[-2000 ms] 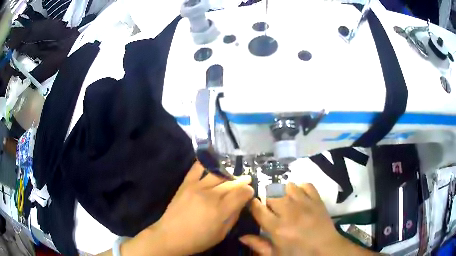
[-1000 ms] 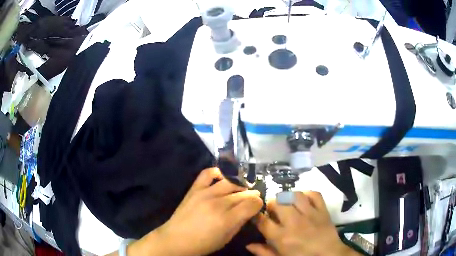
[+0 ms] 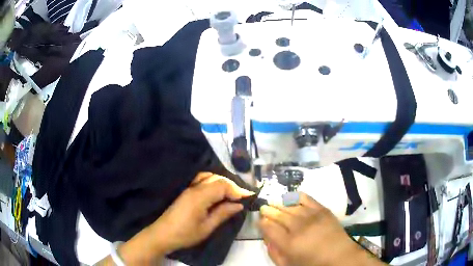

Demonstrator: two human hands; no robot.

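Note:
The black garment piece [image 3: 150, 140] lies spread and bunched left of the sewing machine head [image 3: 306, 93]. My left hand [image 3: 194, 213] pinches its edge between thumb and fingers, just left of the needle area. My right hand [image 3: 306, 228] is right of it, its fingertips at a small dark end of cloth below the machine head. The two hands are slightly apart. The presser foot and needle are not clearly visible. A round tension knob [image 3: 307, 136] is on the head's front, above my right hand.
A long black strip [image 3: 402, 88] drapes over the machine arm. Black fabric strips [image 3: 352, 189], a dark flat case [image 3: 405, 208] and a green band [image 3: 367, 228] lie right of the needle. Cut black panels [image 3: 62, 130] and yellow-handled scissors [image 3: 18, 205] are at the left.
My hands have moved a little apart, and my left hand has shifted left with the cloth edge. The garment's lower edge and the pale machine bed now show between and below my hands.

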